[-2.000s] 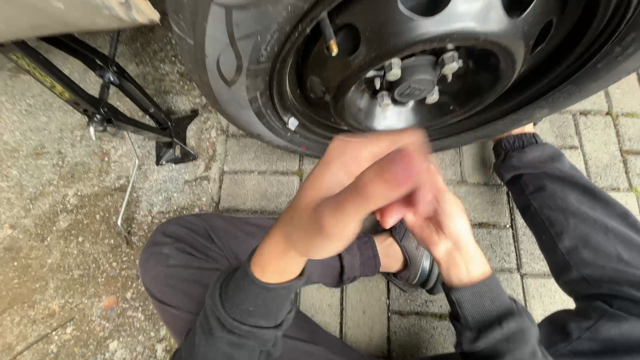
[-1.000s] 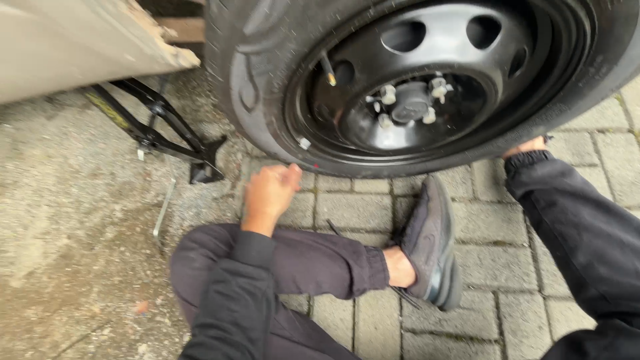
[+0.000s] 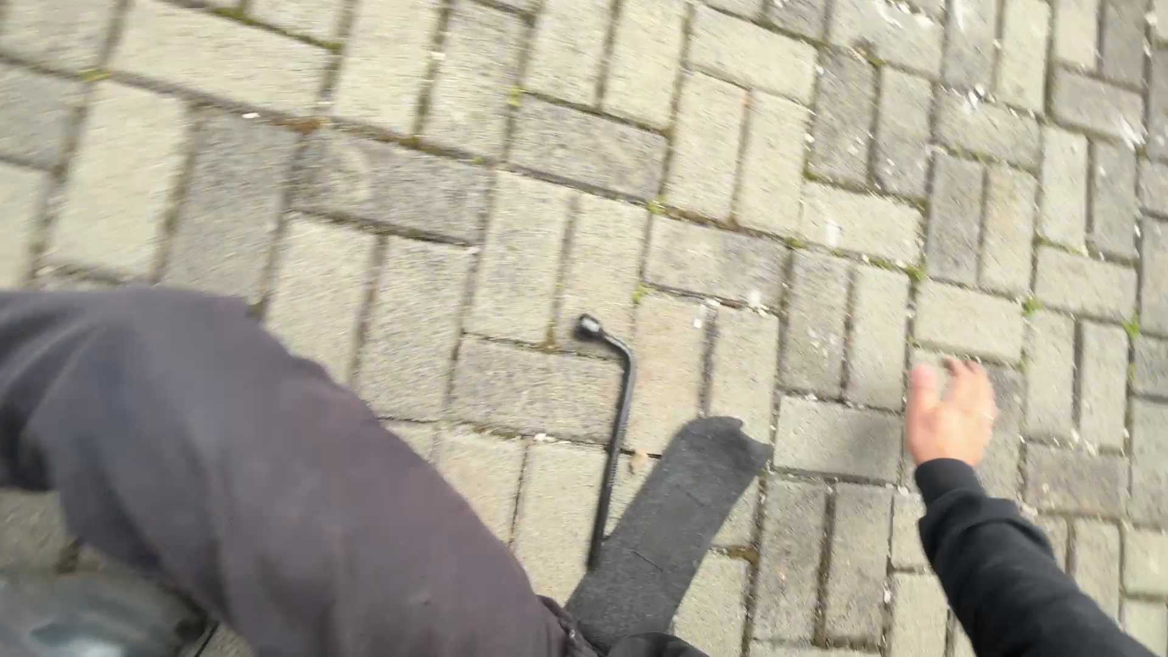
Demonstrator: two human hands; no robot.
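At the right of the head view, my right hand (image 3: 954, 415) is over the paving, fingers apart and holding nothing. To its left lies a black L-shaped lug wrench (image 3: 620, 411), its socket end pointing up and to the left. The lower end of the wrench meets a dark grey flat strip (image 3: 680, 525), whose material I cannot tell. My left hand is out of view.
My bent leg in dark trousers (image 3: 274, 474) covers the lower left. Grey concrete pavers (image 3: 584, 137) with moss in the joints surround the wrench. A blurred dark object (image 3: 82, 611) shows at the bottom left corner.
The view has swung away from the wheel and jack to the paving with the wrench. Two seconds ago my hands were together in front of the wheel; now only my right hand shows, stretched out.
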